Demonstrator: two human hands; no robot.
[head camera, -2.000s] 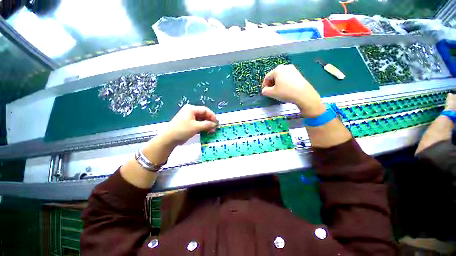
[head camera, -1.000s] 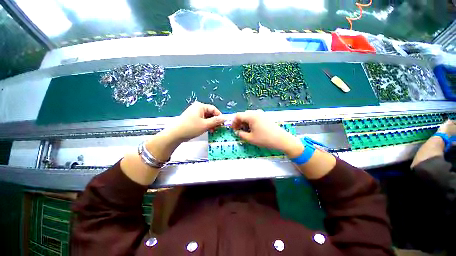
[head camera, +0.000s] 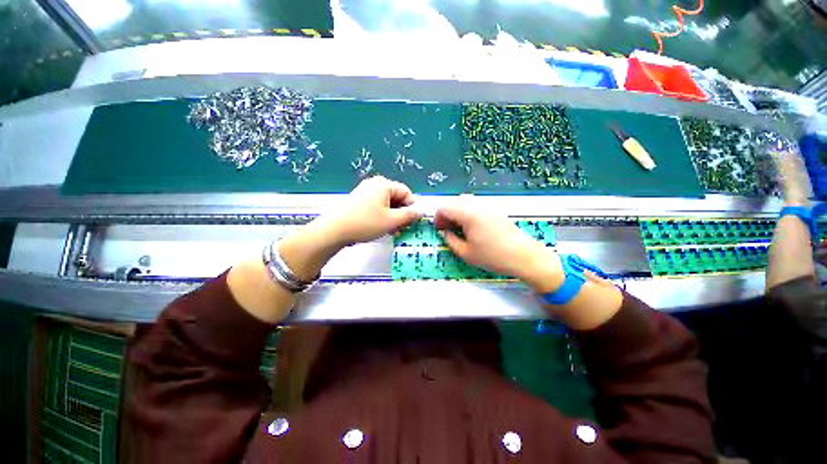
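A green circuit board panel (head camera: 419, 263) lies between the conveyor rails in front of me. My left hand (head camera: 376, 210) is over its far left corner, thumb and fingertips pinched together. My right hand (head camera: 479, 237) is just right of it, over the panel, fingers curled and thumb against the index finger. Whether either hand pinches a small part is too small to tell. Silver components (head camera: 251, 125) lie heaped on the dark green mat (head camera: 136, 149), with a few scattered mid-mat. Green-black components (head camera: 517, 140) lie in a square patch to their right.
A wood-handled tool (head camera: 637, 152) lies right of the green-black parts. A second panel (head camera: 707, 246) lies on the rails (head camera: 181, 217) at right. Another person's arm (head camera: 792, 245) reaches over the mat's right end. A red bin (head camera: 666, 78) and a blue bin (head camera: 585, 72) stand beyond.
My right hand has come from the green-black parts to beside my left hand over the panel. The view has shifted slightly. The other person's hand has moved up to the parts at the far right.
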